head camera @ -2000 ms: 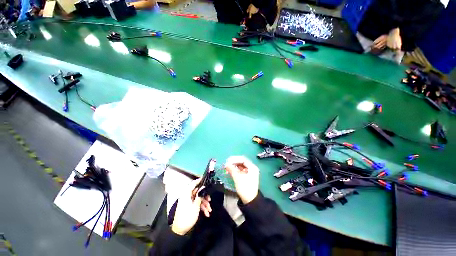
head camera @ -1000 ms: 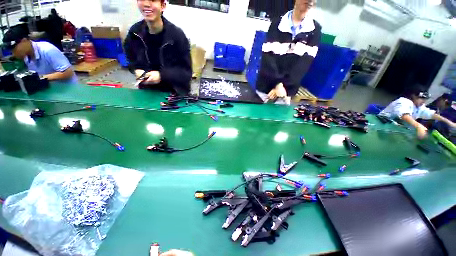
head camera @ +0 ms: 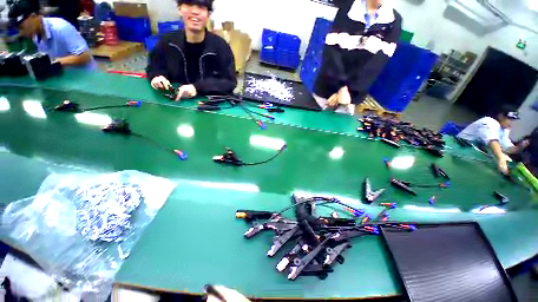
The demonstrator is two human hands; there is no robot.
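Note:
A hand, apparently my right hand (head camera: 233, 295), shows only as a blurred sliver cut off by the bottom edge. A small dark piece (head camera: 212, 290) lies against its left side; whether the hand grips it is hidden. My left hand is not in view. A tangled pile of black clamps (head camera: 307, 236) with copper tips and red-blue lead ends lies on the green bench (head camera: 189, 236) ahead and to the right. A crumpled clear plastic bag (head camera: 32, 215) lies open at the left with a heap of silver-white pieces (head camera: 109, 209) on it.
An empty black ribbed tray (head camera: 448, 259) sits right of the pile. The glossy conveyor (head camera: 318, 159) carries spaced clamp leads (head camera: 230, 158). Across it are a tray of silver pieces (head camera: 268, 88), another clamp heap (head camera: 401, 134) and several people (head camera: 194, 59).
The view has risen from my lap to the line and people opposite. My left hand and the held clamp's body have left the picture. The conveyor leads sit further right than a second ago.

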